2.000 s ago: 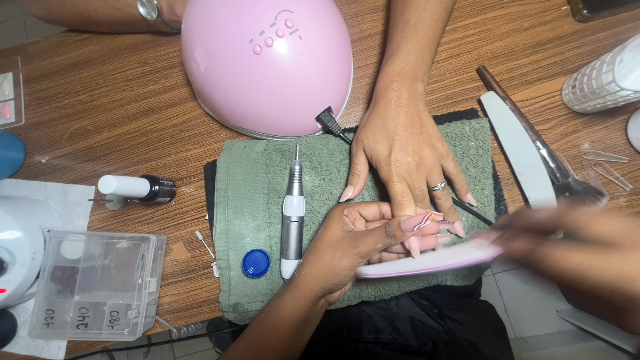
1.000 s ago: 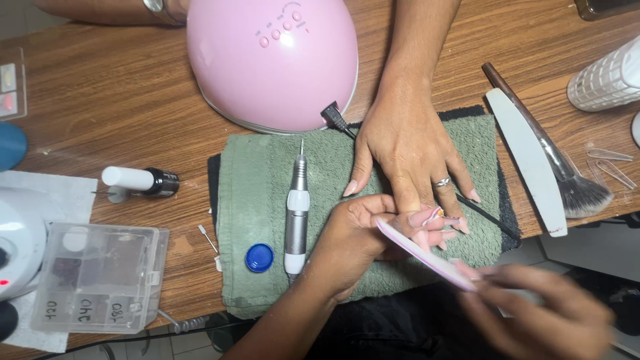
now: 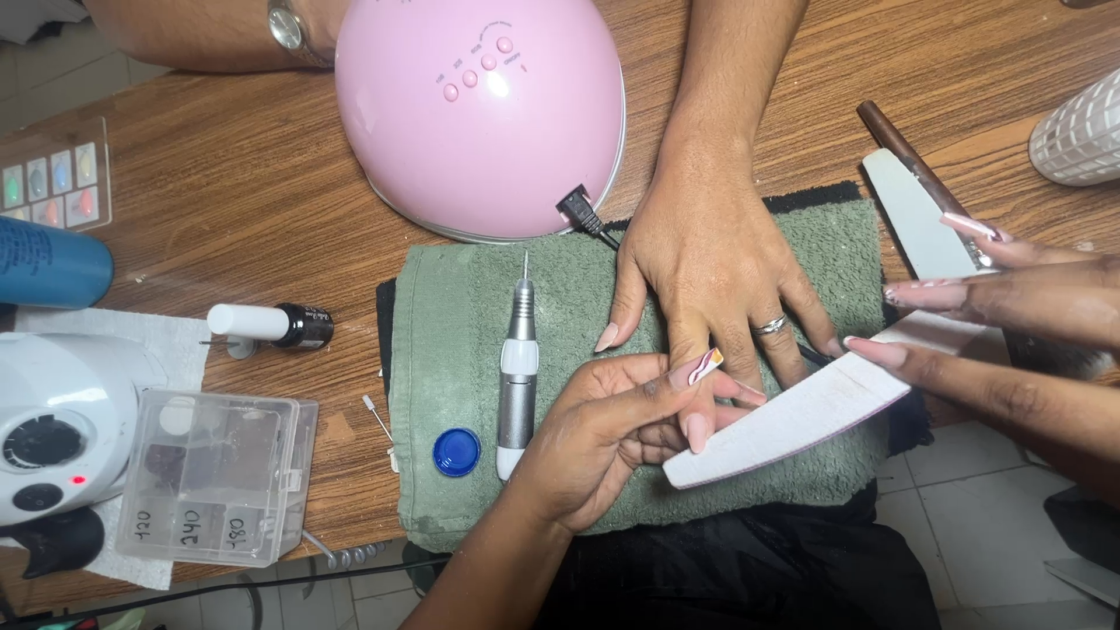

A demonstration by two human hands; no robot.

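Note:
My left hand [image 3: 604, 429] grips one finger of another person's hand [image 3: 713, 262], which lies palm down on a folded green towel [image 3: 814, 227]. A white half-moon nail file [image 3: 796, 411] is in my right hand [image 3: 1006, 341], pinched near its right end with fingers spread over it. The file's left tip is just right of the held fingertip; whether they touch I cannot tell. An electric nail drill handpiece [image 3: 518, 376] rests on the towel left of my left hand, beside a blue cap [image 3: 457, 451].
A pink nail lamp [image 3: 481, 114] stands behind the towel. Another file [image 3: 910, 210] and a brush [image 3: 910, 157] lie at right, near a white patterned container [image 3: 1081, 131]. At left are a polish bottle [image 3: 306, 325], a clear plastic case [image 3: 219, 472], a white drill unit [image 3: 66, 429] and a blue bottle [image 3: 52, 262].
The file has tilted to a flatter angle, and my right hand has moved up and right from its place one second ago. My left hand still holds the other person's finger.

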